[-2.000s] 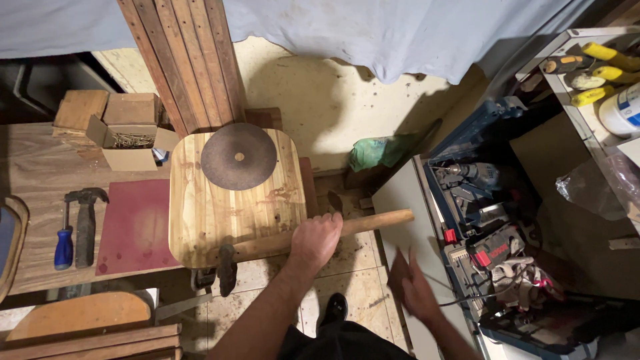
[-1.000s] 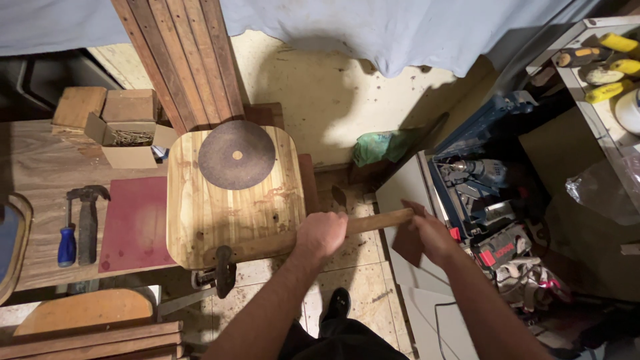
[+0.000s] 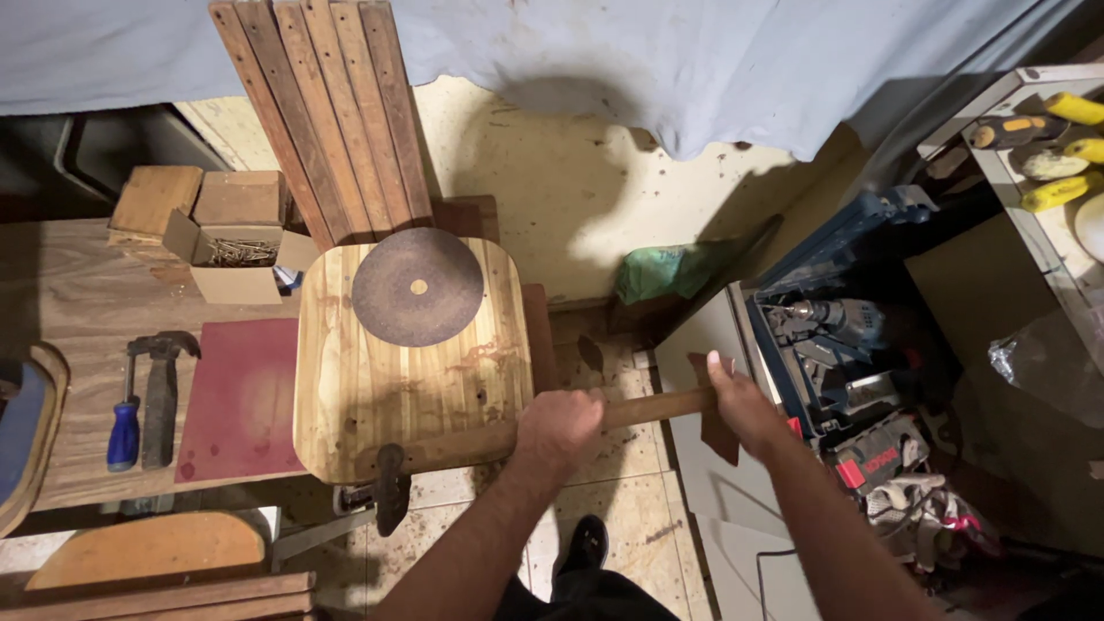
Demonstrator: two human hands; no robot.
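Note:
My left hand [image 3: 562, 423] is closed around the middle of a wooden handle [image 3: 657, 408] that ends in a dark tool head [image 3: 392, 490] at the front edge of a wooden board [image 3: 414, 392]. Part of the handle lies over that board. Near the handle's right end, my right hand [image 3: 743, 404] presses a reddish-brown piece of sandpaper [image 3: 719, 435] against the wood. A dark abrasive disc [image 3: 417, 287] with a centre hole rests on the back of the board.
A claw hammer [image 3: 160, 401], a blue-handled screwdriver [image 3: 123, 435], a dark red sheet [image 3: 241, 397] and an open cardboard box of screws or nails [image 3: 237, 289] are at left. Wooden slats [image 3: 336, 121] stand behind. An open toolbox [image 3: 798, 379] with a drill [image 3: 849, 321] is at right.
My right hand, at first below and apart from the handle, has come up to its right end with the sandpaper. My left hand keeps its grip on the handle.

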